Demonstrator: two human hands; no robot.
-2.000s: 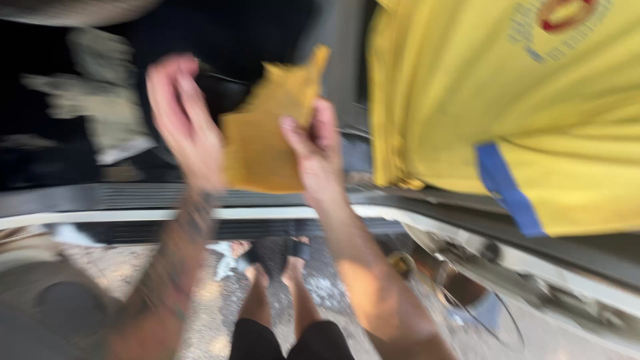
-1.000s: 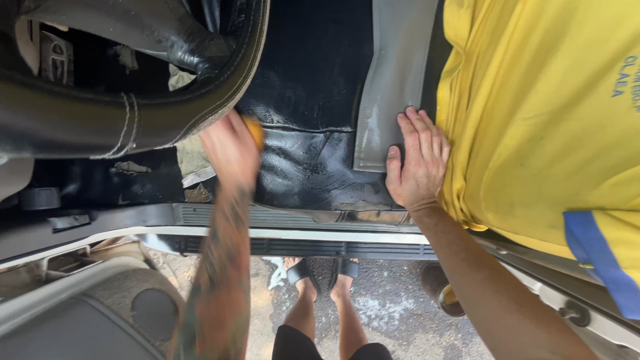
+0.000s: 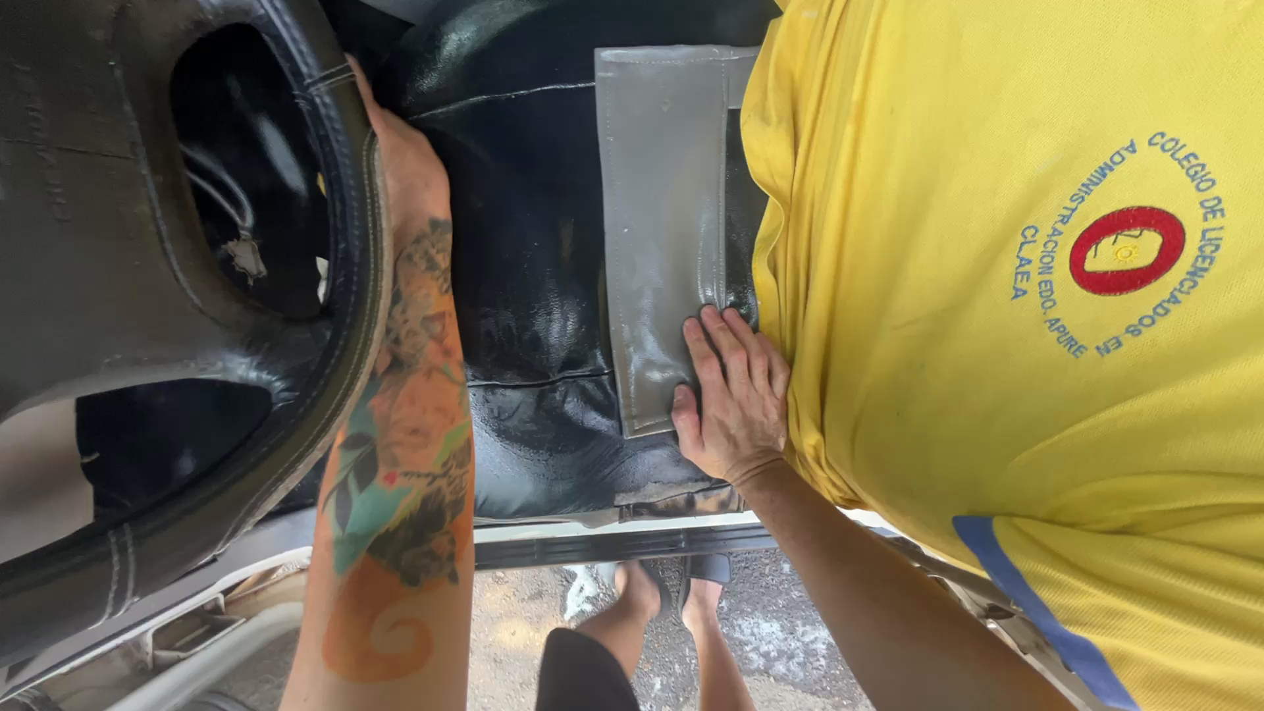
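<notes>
My left hand (image 3: 405,173) reaches in beside the rim of a black stitched steering wheel (image 3: 346,128); its fingers are hidden behind the rim, so what it holds does not show. My right hand (image 3: 731,390) lies flat, palm down, over the lower right corner of a grey stitched panel (image 3: 662,247) on a shiny black vehicle seat (image 3: 533,286), touching the yellow shirt. That yellow shirt (image 3: 928,326), with embroidery and blue trim, is draped over the seat at the right. The yellow cloth seen earlier does not plainly show.
A door sill (image 3: 612,543) runs along the seat's lower edge. At the lower left is part of the door frame (image 3: 207,642). Below, my feet stand in dark slides (image 3: 707,569) on rough, stained ground. Torn bits (image 3: 247,259) show through the wheel's opening.
My right hand went from the yellow cloth to the grey panel. My left hand, low on the seat with something yellow a second ago, has moved further in beside the steering wheel. The view has shifted.
</notes>
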